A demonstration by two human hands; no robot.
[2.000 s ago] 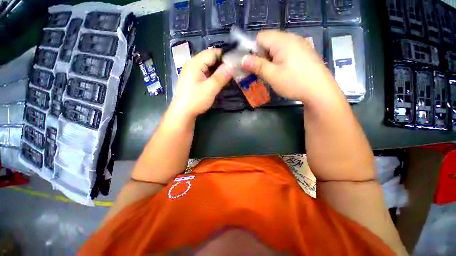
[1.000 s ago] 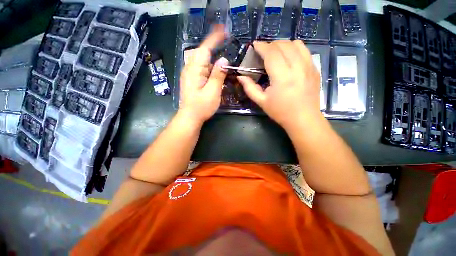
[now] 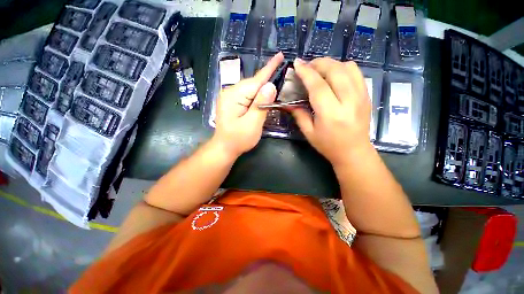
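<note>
My left hand (image 3: 244, 112) and my right hand (image 3: 336, 103) meet over the front row of the clear blister tray (image 3: 310, 59). Between them is a dark phone housing with a greyish screen piece (image 3: 293, 87), mostly hidden by my fingers. My left hand holds its left side, with the index finger stretched along it. My right hand grips its right side and also a thin silvery tool (image 3: 282, 105), which lies crosswise below the screen piece, its tip by my left thumb. Boards with pale screens (image 3: 400, 112) lie in the clear tray's pockets.
The white blister tray (image 3: 73, 152) with black housings (image 3: 96, 115) is at left. A loose circuit board (image 3: 187, 87) lies between it and the clear tray. The black component tray (image 3: 439, 138) is at right. A red bin (image 3: 495, 241) and cardboard are at lower right.
The orange keypad end visible two seconds ago no longer shows. The thin tool has appeared across the held unit. The view has shifted, showing the clear tray's back row more fully.
</note>
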